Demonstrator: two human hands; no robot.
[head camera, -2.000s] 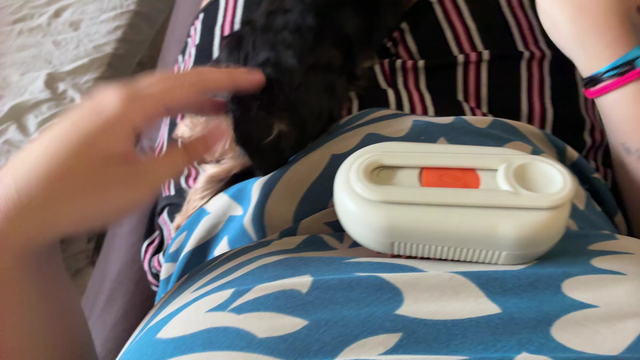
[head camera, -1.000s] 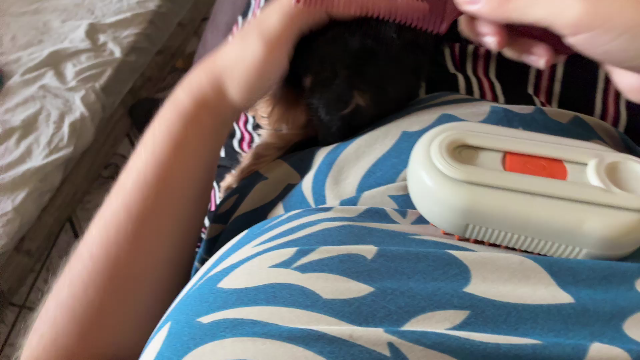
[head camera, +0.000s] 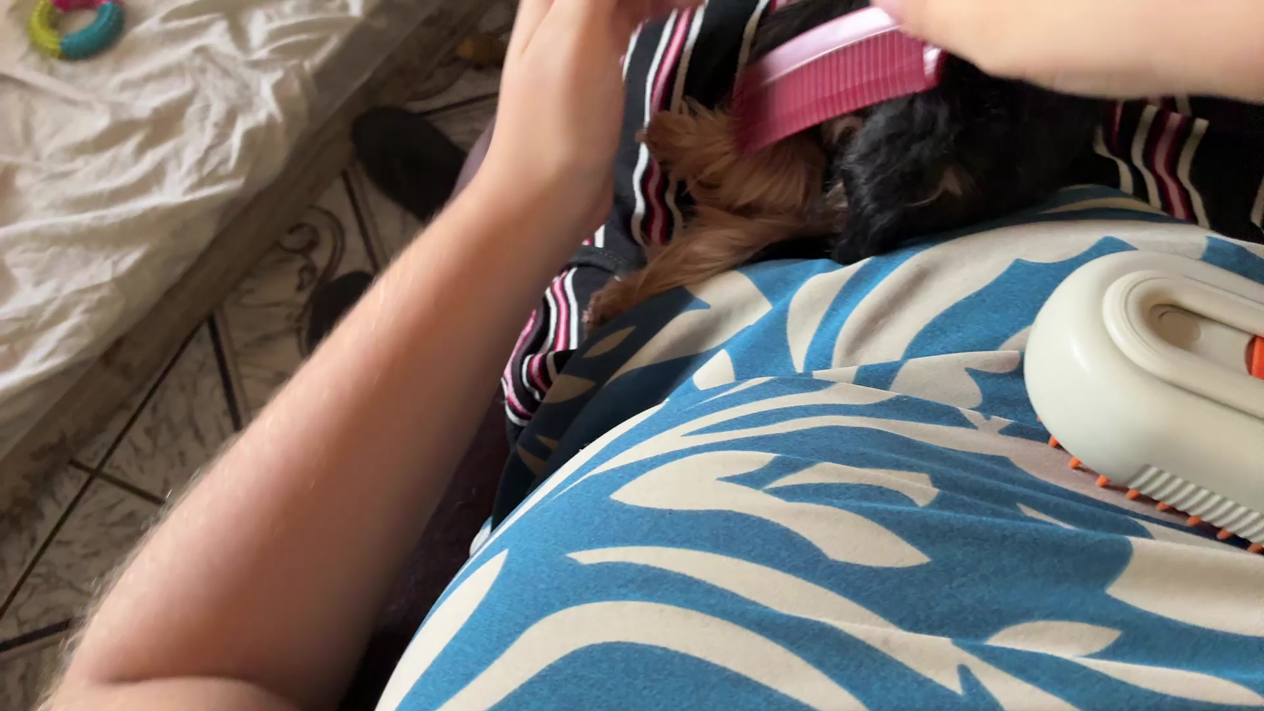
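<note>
A small black and tan dog (head camera: 928, 163) lies on striped cloth in my lap, its tan legs stretched to the left. At the top right, my right hand (head camera: 1076, 39) grips a pink comb (head camera: 839, 79), whose teeth are over the dog's tan fur. My left hand (head camera: 568, 89) is raised at the top, left of the dog; its fingers are cut off by the frame edge, so what they touch cannot be seen. A cream pet brush (head camera: 1116, 365) with orange bristles rests on my blue patterned clothing (head camera: 770, 513) at the right.
A bed or mattress with a rumpled pale sheet (head camera: 128, 178) stands at the left, bearing a colourful ring toy (head camera: 89, 35). Dark footwear (head camera: 410, 158) lies on the tiled floor (head camera: 128, 444) between it and me.
The pink comb, above the dog's head a second ago, is now lower and further left over the tan fur. Two seconds ago no comb was in view. The view has shifted left.
</note>
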